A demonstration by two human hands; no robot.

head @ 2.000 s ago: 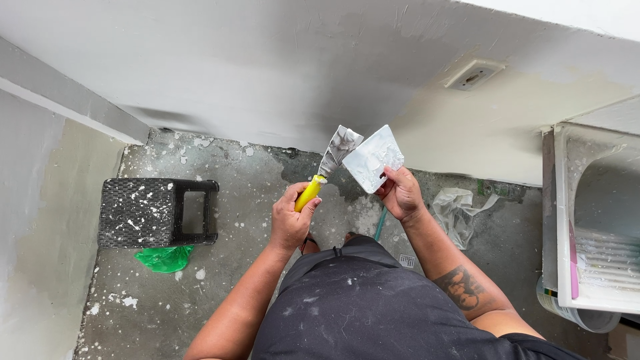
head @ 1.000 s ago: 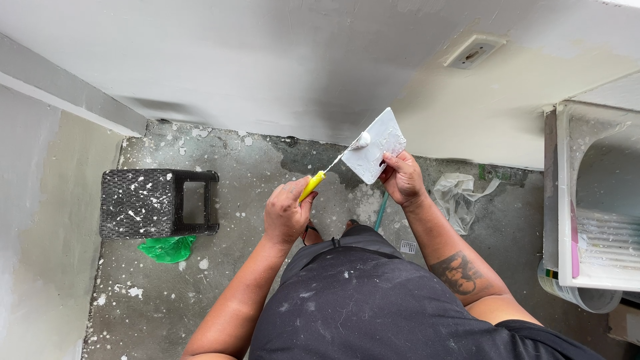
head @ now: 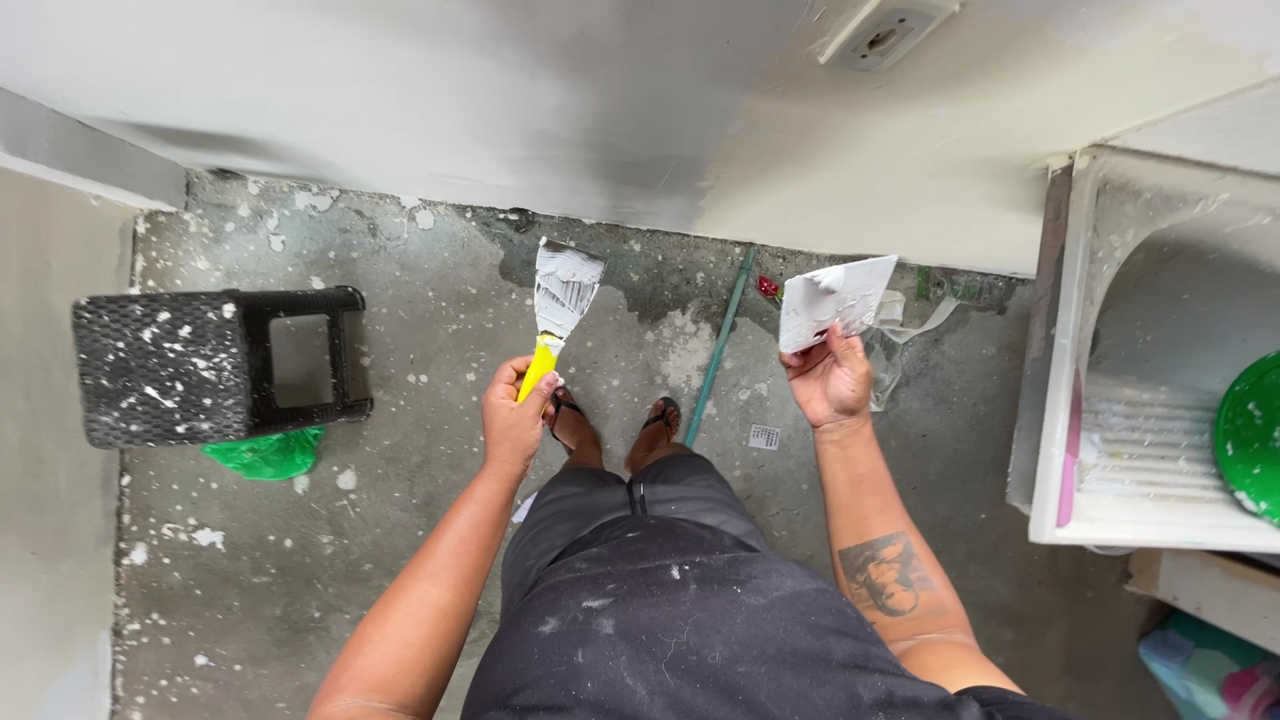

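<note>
My left hand (head: 516, 418) is closed around the yellow handle of a putty knife (head: 566, 290), whose wide blade points at the wall and is coated with streaky white filler. In my right hand (head: 830, 378) is a flat, roughly square white plate (head: 835, 300), gripped at its near edge, with a lump of white filler on its face. The knife and the plate are apart, one on each side of my feet. Ahead of both hands stands the wall (head: 620, 120), painted pale in part and patched grey.
A paint-spattered black plastic stool (head: 160, 370) lies at left by a green plastic bag (head: 265, 455). A teal pole (head: 722, 345) and clear plastic (head: 885, 365) are on the floor. At right is a laundry sink (head: 1045, 460) holding a green lid or basin (head: 1255, 435). A socket (head: 885, 38) sits on the wall.
The putty knife and plate, together one second ago, are now apart. My left hand has moved left and my right hand right. The view has shifted, showing the green item in the sink.
</note>
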